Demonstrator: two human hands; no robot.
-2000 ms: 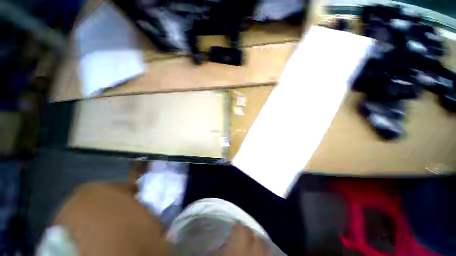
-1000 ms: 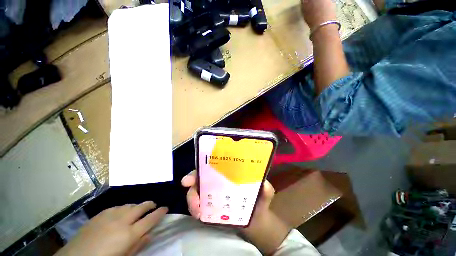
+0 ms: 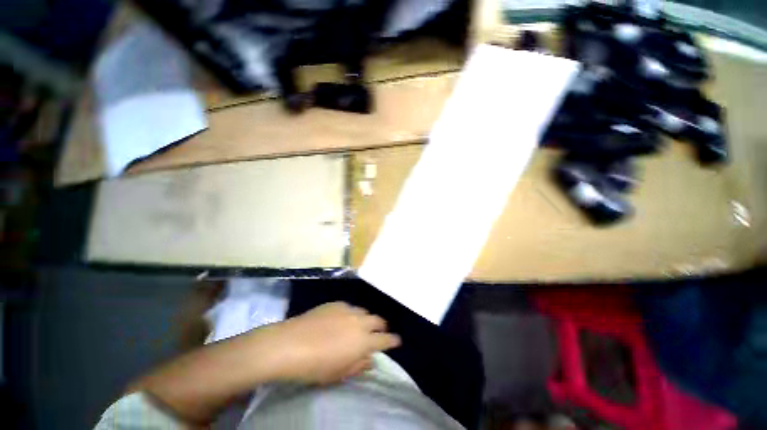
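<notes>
My left hand (image 3: 341, 343) rests over my lap, below the bench edge, with its fingertips pointing right. Its fingers look a little apart and I see nothing in it; the palm side is hidden. My right hand is not in view, and no phone shows. A long white label sheet (image 3: 471, 180) lies slanted on the brown cardboard, its near end sticking out past the bench edge. Right of it is a blurred pile of black units with white bands (image 3: 626, 117).
An open carton (image 3: 484, 23) with dark items stands at the upper left. A black unit (image 3: 343, 97) lies in front of it. White paper (image 3: 147, 126) is at far left, a pale board (image 3: 219, 214) nearer. A red stool (image 3: 631, 369) stands below at right.
The view has swung left, away from the person in the blue sleeve. My right hand and the phone have left the picture. My left hand now lies across my lap.
</notes>
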